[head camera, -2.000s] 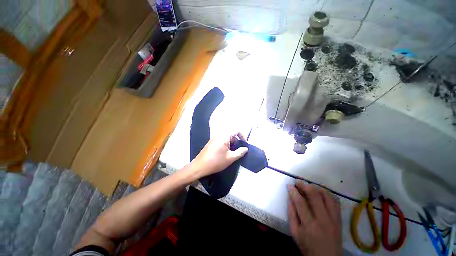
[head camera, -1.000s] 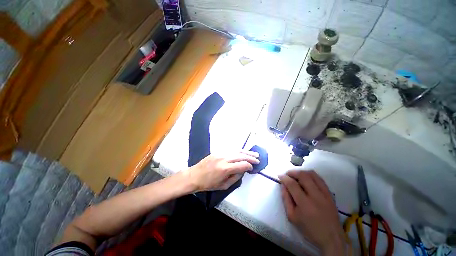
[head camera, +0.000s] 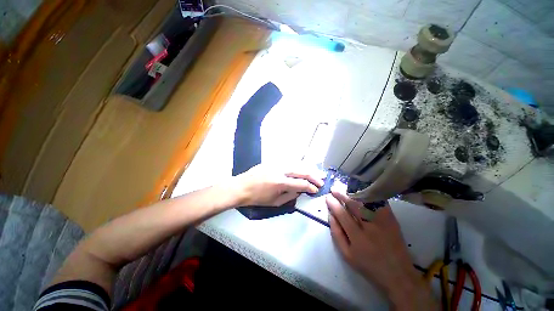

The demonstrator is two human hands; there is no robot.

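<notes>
A dark curved fabric band (head camera: 247,143) lies on the white machine table, its far end angled up and away. My left hand (head camera: 276,187) lies over its near part, fingertips at the small end beside the needle area. My right hand (head camera: 364,234) touches the same fabric end from the right, fingertips close to my left ones. The presser foot area (head camera: 334,176) is brightly lit and partly hidden by the machine head (head camera: 407,161). Much of the band is hidden under my left hand and forearm.
Scissors with yellow and red-orange handles (head camera: 458,285) lie right of my right hand, with blue-handled snips (head camera: 505,296) beside them. A grey tray (head camera: 159,91) holds small items at left on cardboard (head camera: 146,143). A phone (head camera: 191,7) stands behind it.
Both hands have moved with the fabric end towards the needle, and the fingertips have come close together. The view has moved nearer to the machine head.
</notes>
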